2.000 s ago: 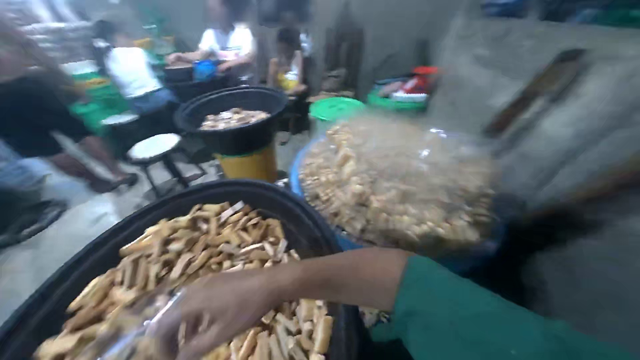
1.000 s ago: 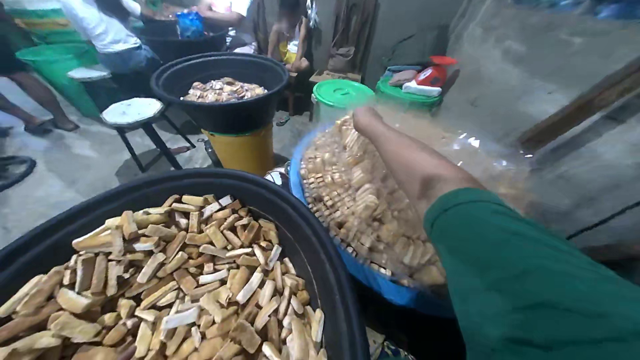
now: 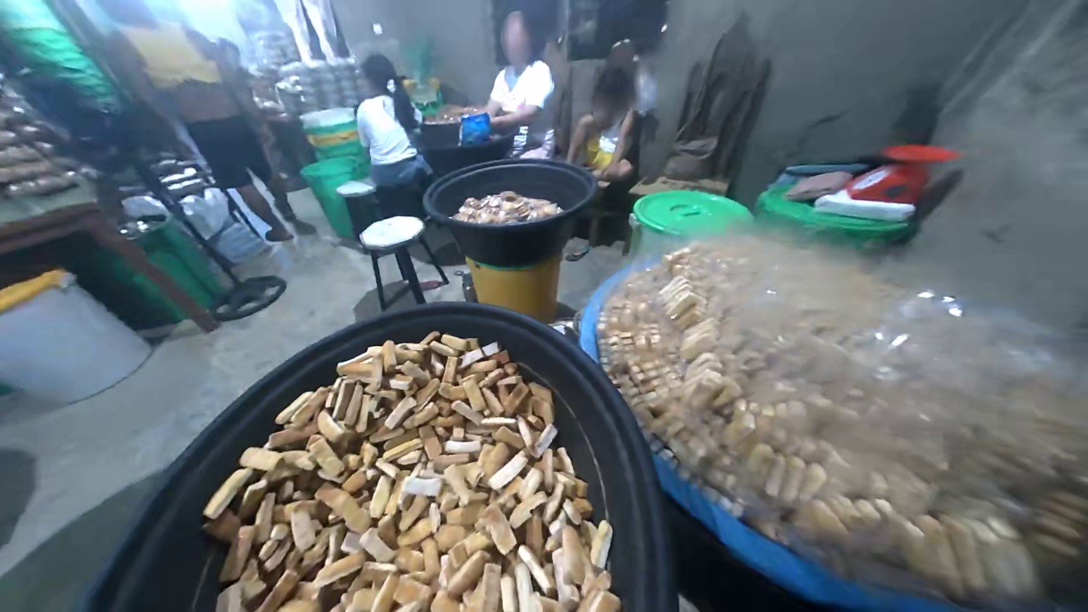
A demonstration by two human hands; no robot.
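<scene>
Neither of my hands shows in the head view now. In front of me stands a large black plastic tub heaped with loose, pale brown baked sticks. To its right, a wide blue basin holds many clear plastic bags packed with similar baked pieces, piled above the rim. Farther back, a smaller black basin with pieces in it rests on a yellow container.
A stool stands left of the yellow container. Green-lidded buckets are behind the blue basin, one bearing a red scale. Several people are at the back; a table and a white bucket are at left.
My arm in the green sleeve, over the tub first and then over the bags in the blue basin, has left the view. The view has turned somewhat.
</scene>
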